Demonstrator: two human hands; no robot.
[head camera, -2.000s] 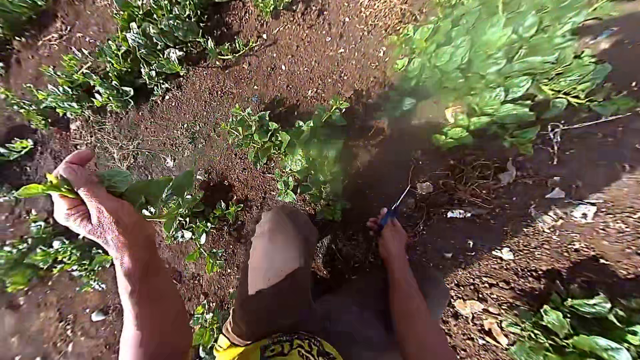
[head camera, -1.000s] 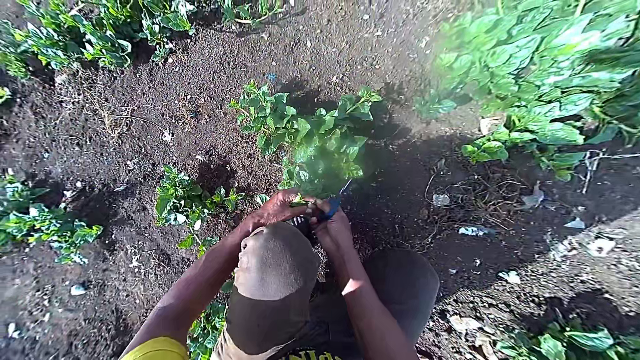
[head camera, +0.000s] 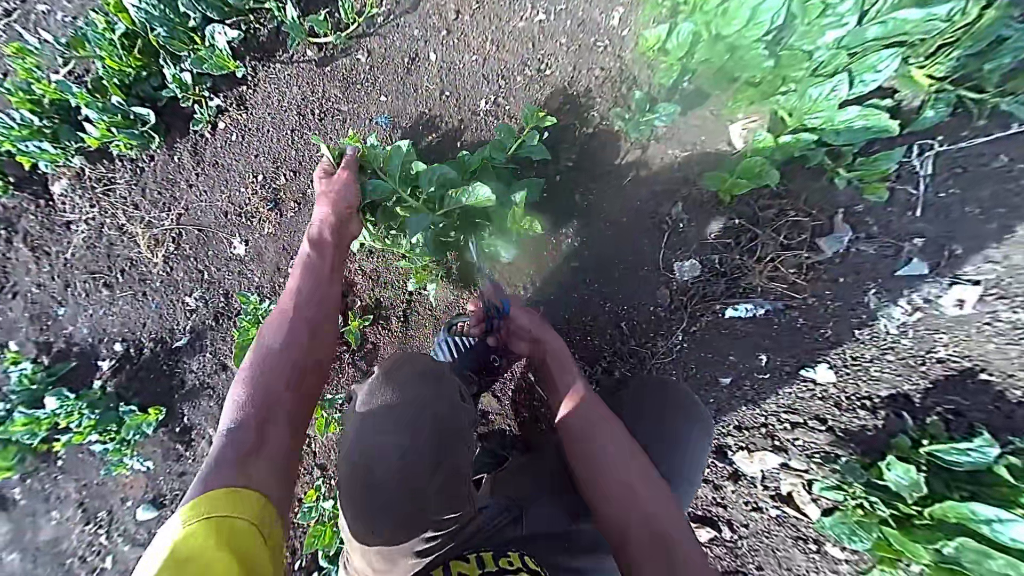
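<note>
At the left edge of a low leafy green plant (head camera: 448, 192), my left hand (head camera: 339, 188) pinches a leafy shoot between thumb and fingers. My right hand (head camera: 512, 324) is just below that plant, closed around the blue handles of a pair of scissors (head camera: 494, 312). The blades point up toward the lower leaves; blur and glare hide whether they touch any stem. My arms are on either side of my raised knee.
Other leafy plants grow at the upper left (head camera: 120, 72), upper right (head camera: 848, 104), lower right (head camera: 944, 496) and left edge (head camera: 72, 416). Dry roots (head camera: 768, 248) and pale scraps lie on the soil at right. My sandalled foot (head camera: 460, 344) is beside my right hand.
My left hand was out at the far left holding leaves, then met my right hand near the knee; now it is at the plant's left edge. The scissors have stayed in my right hand.
</note>
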